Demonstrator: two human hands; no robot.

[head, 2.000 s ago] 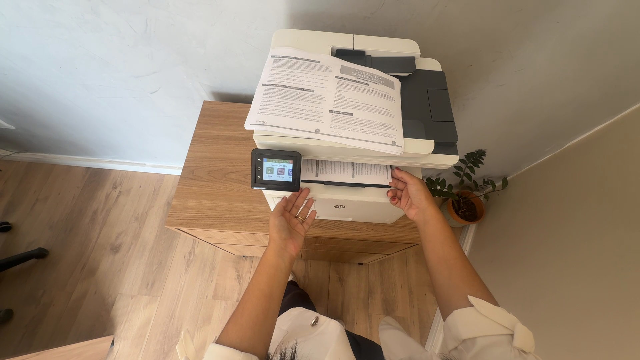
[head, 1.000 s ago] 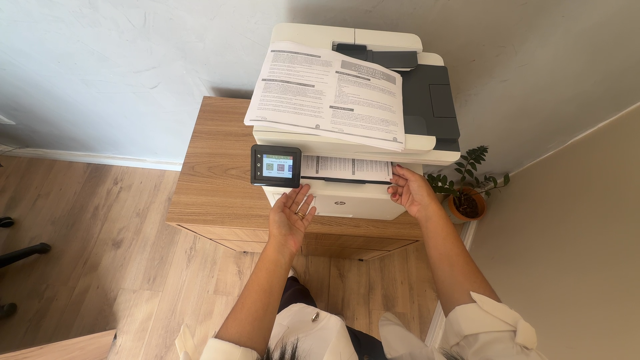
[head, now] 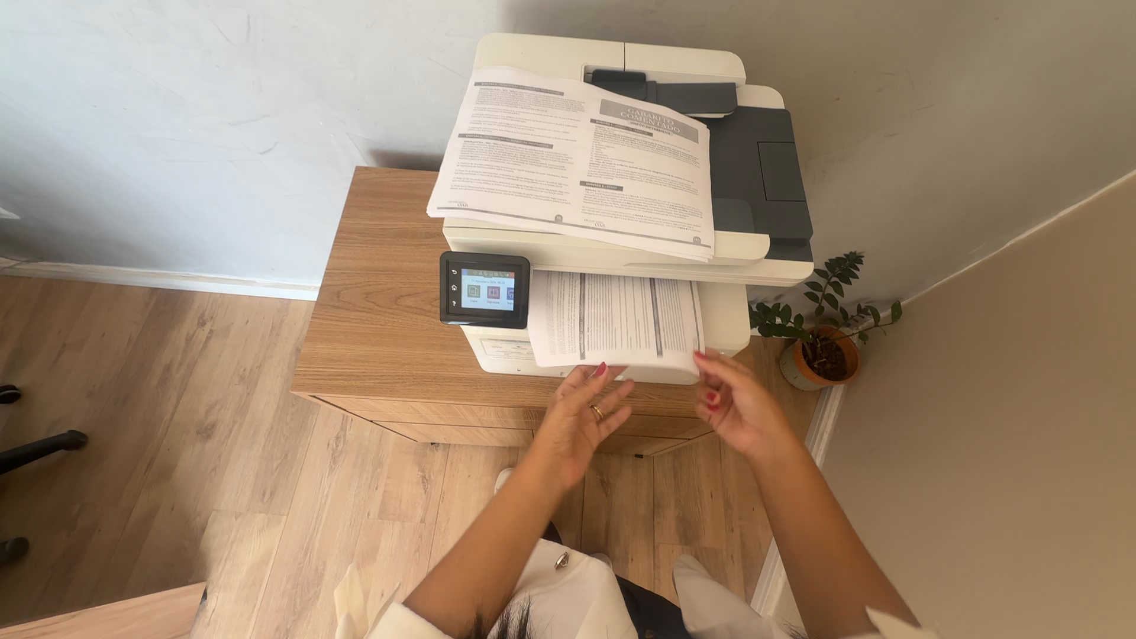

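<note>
Printed sheets stick out of the front slot of a white and dark grey HP multifunction printer, their front edge curving down. My right hand has its thumb and a finger at the front right corner of these sheets; whether it pinches them I cannot tell. My left hand is just below their front edge, fingers spread, slightly blurred, holding nothing that shows. On the printer's top lies a stack of printed pages. A lit touchscreen panel is at the printer's front left.
The printer stands on a wooden cabinet against a pale wall. A potted plant is at the right, by the baseboard. Black chair legs show at the far left, and the corner of another wooden surface at the lower left.
The sheets in the front slot now reach out past the printer's front, farther than before. My left hand has moved right, away from beneath the touchscreen, and my right hand has come lower, toward me.
</note>
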